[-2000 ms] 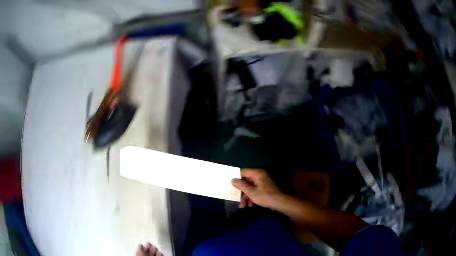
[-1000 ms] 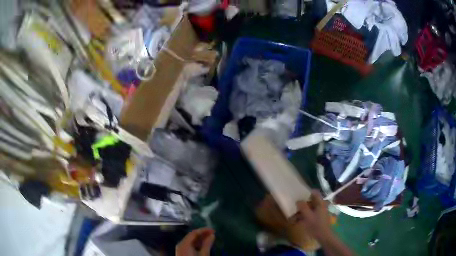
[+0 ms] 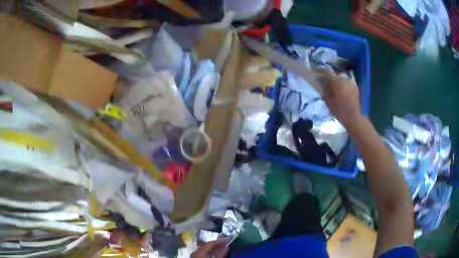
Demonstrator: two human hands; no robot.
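My right hand reaches out over a blue plastic crate and is shut on one end of the pressing template. The template is a long pale panel, seen almost edge-on, slanting up and left across the crate's corner. My fingertips are partly hidden. Crumpled pale blue and white shirt pieces and a black cloth lie in the crate. My left hand is at the bottom edge, cut off and blurred; whether it holds anything is unclear.
A long open cardboard box with papers, bags and a tape roll stands left of the crate. Tied blue bundles are heaped at right. An orange-red crate is at upper right. My foot is on the green floor.
The view has swung from the white table to the crates and floor. My right hand has carried the template away from the table and now stretches forward over the blue crate.
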